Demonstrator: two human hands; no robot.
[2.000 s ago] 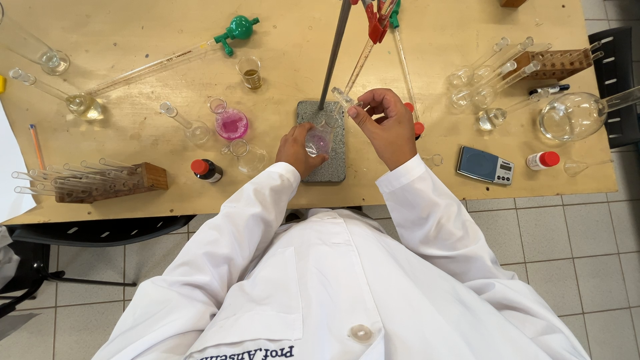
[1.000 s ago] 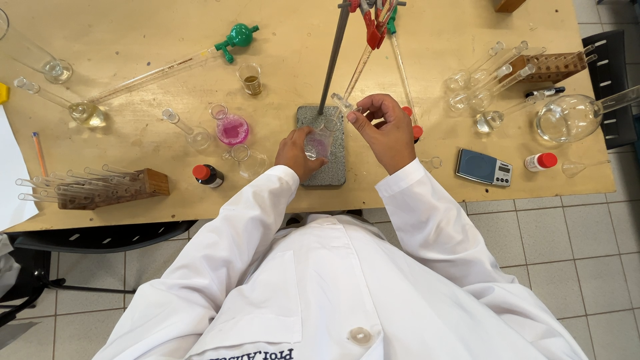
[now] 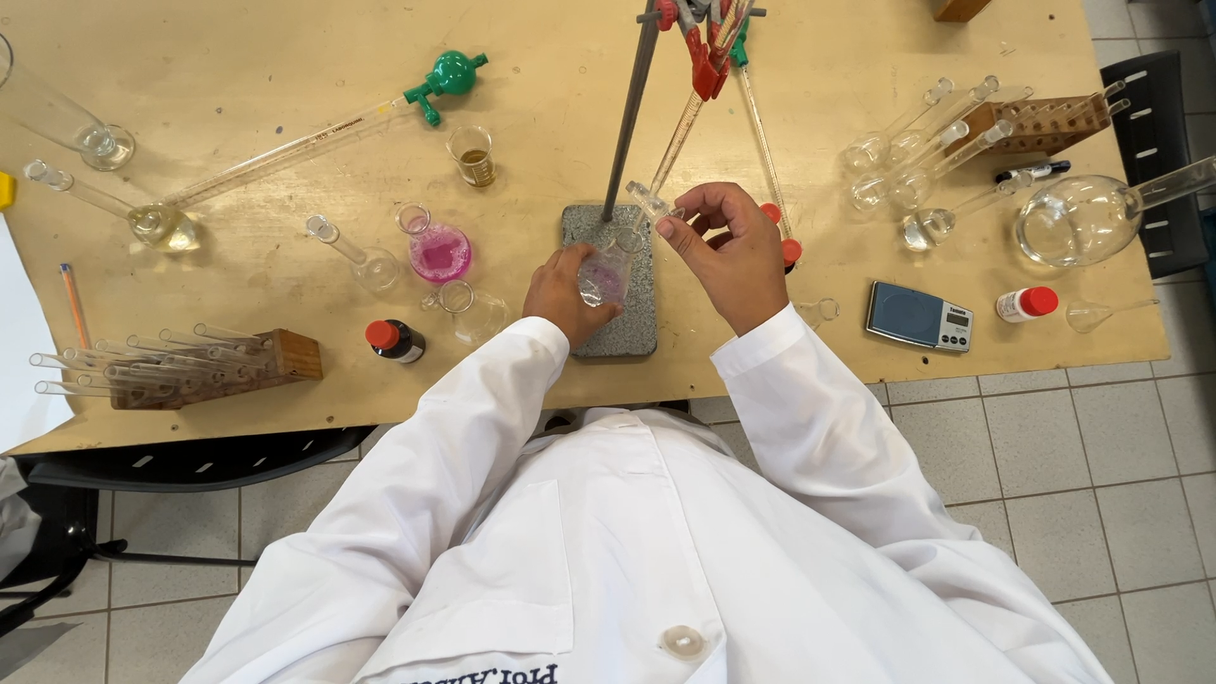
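Observation:
My left hand [image 3: 568, 293] is closed around an Erlenmeyer flask [image 3: 604, 277] holding a little pale violet liquid, over the grey base [image 3: 629, 328] of a retort stand. The fingers of my right hand [image 3: 727, 249] pinch the stopcock [image 3: 655, 205] of a glass burette, just above the flask's mouth. A red clamp [image 3: 705, 71] grips the burette [image 3: 680, 135] higher up, beside the metal rod [image 3: 631, 119]. Left of the stand are a flask of bright pink liquid [image 3: 441, 253], a clear glass flask [image 3: 482, 318] and a dark bottle with a red cap [image 3: 395, 341].
At the left lie a wooden test tube rack [image 3: 290, 356], a volumetric flask of yellowish liquid [image 3: 163, 228] and a pipette with a green bulb [image 3: 454, 74]. A small beaker [image 3: 472, 157] stands behind. At the right are a digital scale [image 3: 918, 316], several volumetric flasks and a large round flask [image 3: 1078, 220].
The flask in my left hand has shifted slightly under the burette. My right hand stays at the stopcock.

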